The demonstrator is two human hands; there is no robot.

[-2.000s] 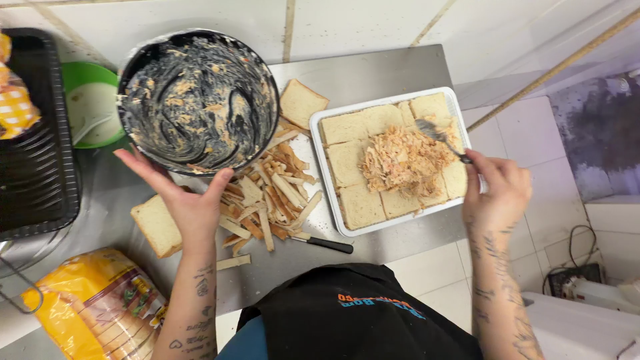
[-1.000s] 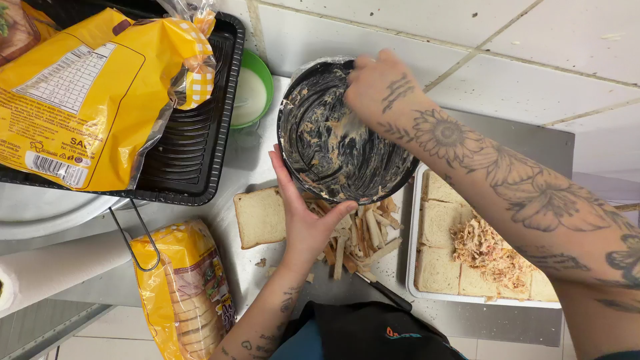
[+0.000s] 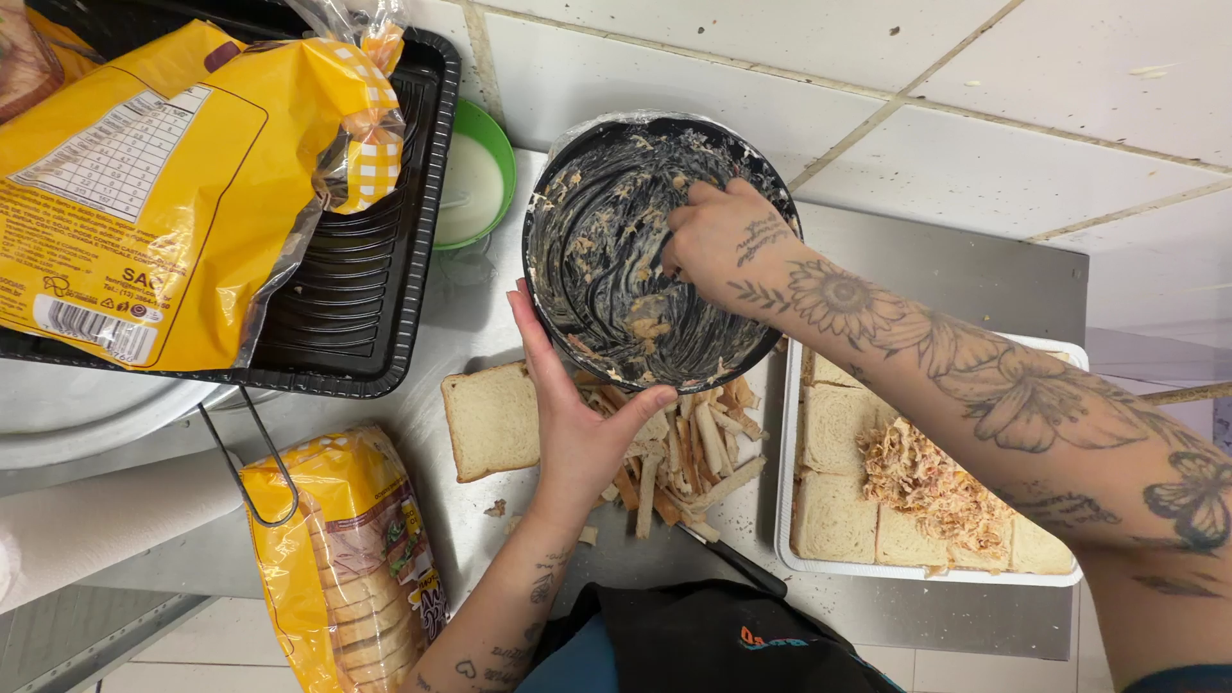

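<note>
My left hand (image 3: 587,423) holds the near rim of a black bowl (image 3: 626,260), tilted and smeared with creamy residue. Inside it is my right hand (image 3: 727,236), fingers curled; whatever they grip is mostly hidden, though a fork was in this hand earlier. To the right, a white tray (image 3: 787,462) holds crustless bread slices (image 3: 835,515) with a mound of shredded filling (image 3: 934,481) on top. Cut bread crusts (image 3: 688,457) lie in a pile below the bowl, beside a whole bread slice (image 3: 493,422). A black-handled knife (image 3: 736,566) rests near the crusts.
At the left, a yellow bread bag (image 3: 192,192) lies on a black ridged tray (image 3: 390,318). A green bowl (image 3: 476,183) of whitish liquid stands beside it. Below are a bagged loaf (image 3: 356,577) and a white roll (image 3: 115,520). A tiled wall (image 3: 982,144) borders the steel table (image 3: 962,616).
My right hand has moved from the filling on the white tray, where it held a fork, into the black bowl. My left hand still holds the bowl. The view has shifted left.
</note>
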